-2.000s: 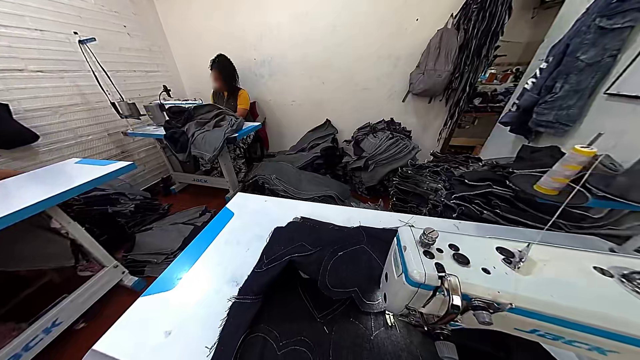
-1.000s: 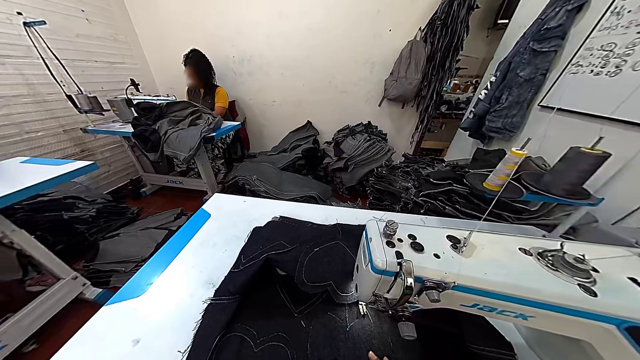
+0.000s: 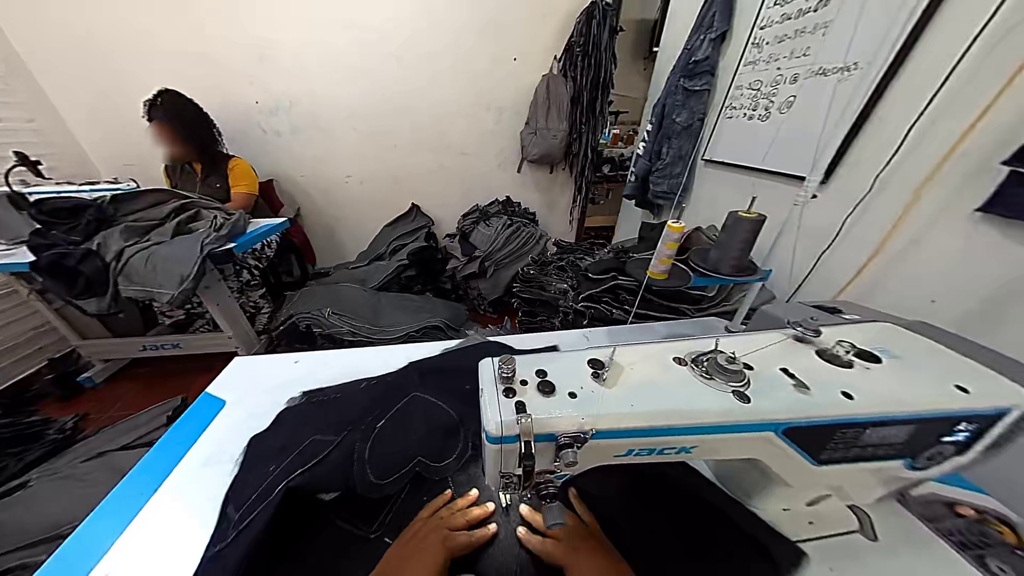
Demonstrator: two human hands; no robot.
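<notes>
Dark denim fabric (image 3: 336, 448) with pale stitched outlines, one heart-shaped, lies across the white sewing table and under the head of a white Jack sewing machine (image 3: 656, 400). My left hand (image 3: 440, 532) rests with spread fingers on the cloth, just left of the presser foot (image 3: 506, 490). On the other side, my right hand (image 3: 572, 536) presses the cloth flat, fingers apart, partly behind a round metal knob. Fabric also passes beneath the machine arm to the right. The needle tip cannot be made out.
A thread cone (image 3: 666, 250) and a dark spool (image 3: 736, 240) stand behind the machine. Stacked denim pieces (image 3: 368, 312) lie beyond the table. At the back left, a person (image 3: 208, 160) sits at another machine heaped with grey cloth (image 3: 152, 240). The table's blue edge (image 3: 144, 480) runs along the left.
Both my hands now rest on the denim beside the presser foot; one second ago only a fingertip showed at the bottom edge. The view has swung right.
</notes>
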